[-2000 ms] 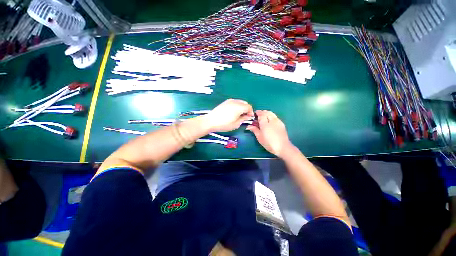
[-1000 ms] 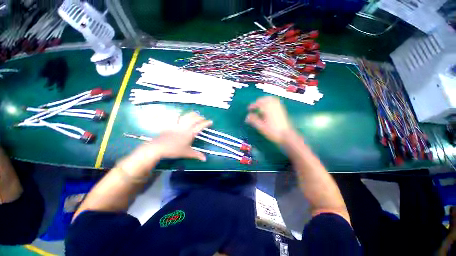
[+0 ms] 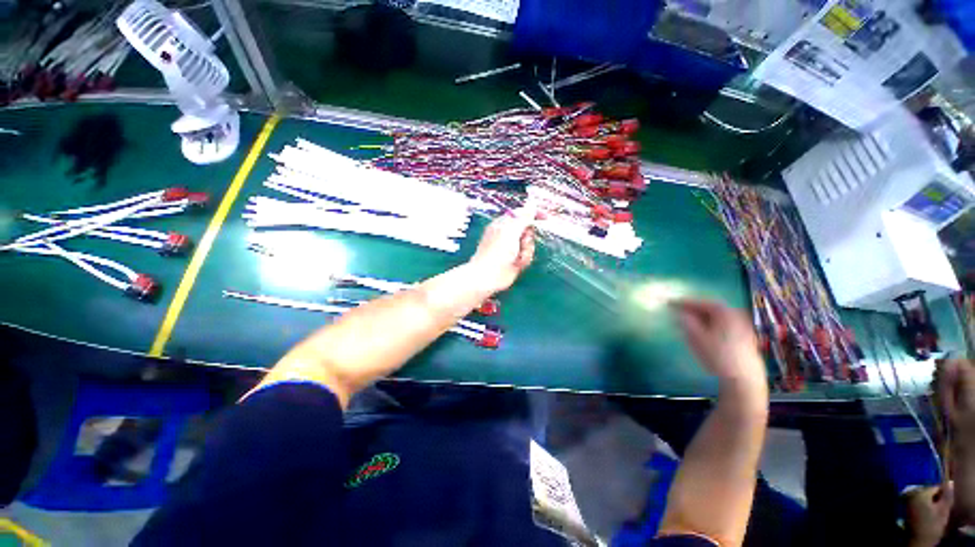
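Note:
My left hand (image 3: 505, 254) is at the near edge of the short white sleeve pile (image 3: 609, 239), fingertips closed together; what they pinch is unclear. My right hand (image 3: 718, 340) is blurred over the mat to the right, its fingers bunched. Faint blurred streaks, perhaps thin wires, run between the hands. The long white sleeve pile (image 3: 358, 203) lies left of my left hand. Behind is the heap of unsleeved wire leads (image 3: 481, 155) with red connectors. Sleeved harnesses (image 3: 283, 303) lie nearest me, partly hidden under my left forearm.
A white desk fan (image 3: 203, 118) stands at back left. Left of the yellow line (image 3: 203, 256) are more sleeved harnesses (image 3: 91, 227) and a dark heap (image 3: 91, 147). A multicoloured wire bundle (image 3: 775, 272) and white machine (image 3: 871, 214) are right. Another person's hands (image 3: 941, 459) show at far right.
My left hand has moved up and right from the sleeved harnesses to the short sleeve pile. My right hand has swung right and towards me. The view has shifted.

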